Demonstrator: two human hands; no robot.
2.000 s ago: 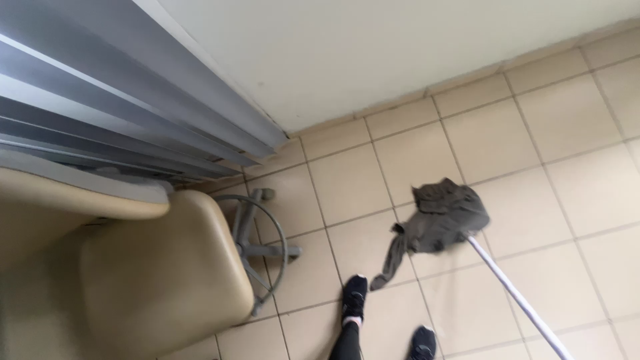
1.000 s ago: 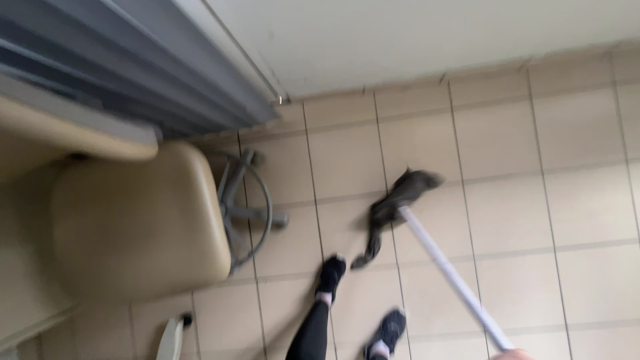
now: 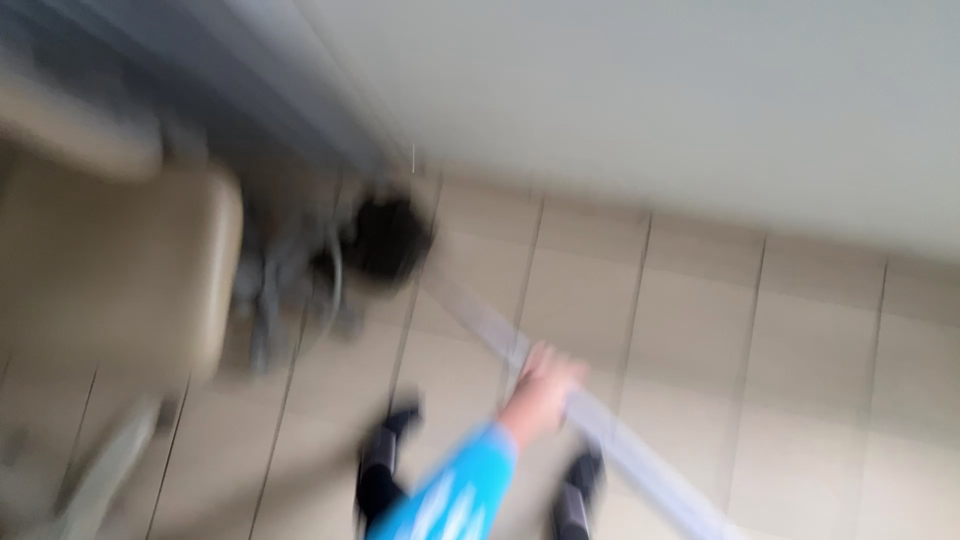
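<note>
My left hand [image 3: 546,379], at the end of a bright blue sleeve, is closed around the pale handle [image 3: 645,469] of a mop. The handle slants from the lower right up to the dark cloth mop head [image 3: 390,236]. That head lies on the tiled floor beside the wheeled base of a beige chair [image 3: 214,277], near the foot of the wall. Motion blur hides the cloth's folds and the exact finger positions. My right hand is outside the view.
The chair's grey base [image 3: 266,300] and foot ring stand left of the mop head. Grey vertical panels [image 3: 247,82] meet the pale wall [image 3: 637,97] behind. My dark shoes [image 3: 401,420] are below, and a pale chair-like leg [image 3: 112,465] is at lower left.
The mop head has moved left across the tiles, from in front of my feet to the chair's base. My left hand and blue sleeve have come into view on the handle.
</note>
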